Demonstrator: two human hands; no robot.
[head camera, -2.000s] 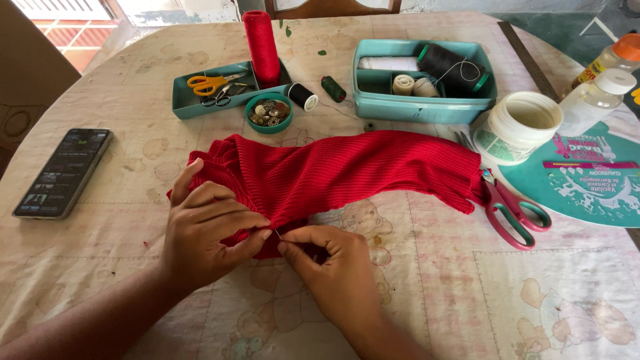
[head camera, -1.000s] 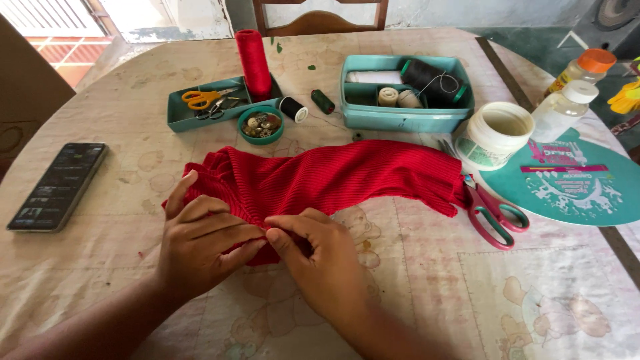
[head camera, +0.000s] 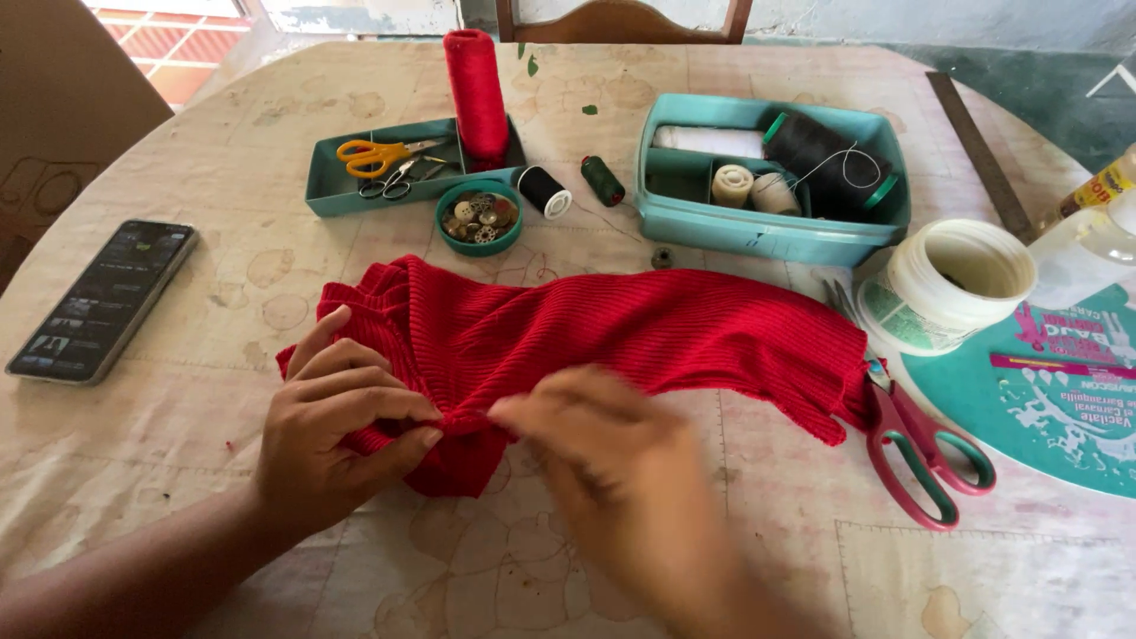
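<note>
A red ribbed knit garment (head camera: 621, 328) lies bunched across the table. My left hand (head camera: 346, 417) pinches its gathered edge between thumb and forefinger. Close to that pinch, just right of it, is my right hand (head camera: 612, 461), blurred, its thumb and fingertips together at the fabric; whether it holds a needle or thread cannot be seen. Scissors with red and green handles (head camera: 923, 453) rest at the garment's right end. Beyond the garment are a small dish of buttons (head camera: 480, 217), a black thread spool (head camera: 543, 192) and a dark green spool (head camera: 603, 181).
A teal tray (head camera: 342, 186) holds orange-handled scissors (head camera: 373, 158), small metal scissors and a red thread cone (head camera: 477, 98). A teal sewing box (head camera: 763, 231) contains several spools. A phone (head camera: 102, 302) lies left; a white plastic jar (head camera: 945, 284), bottles and a metal ruler (head camera: 981, 155) are right.
Two seconds ago a needle showed between my fingertips; it is not visible now. My right hand has moved slightly right from my left and is blurred. My left hand keeps its pinch on the cloth.
</note>
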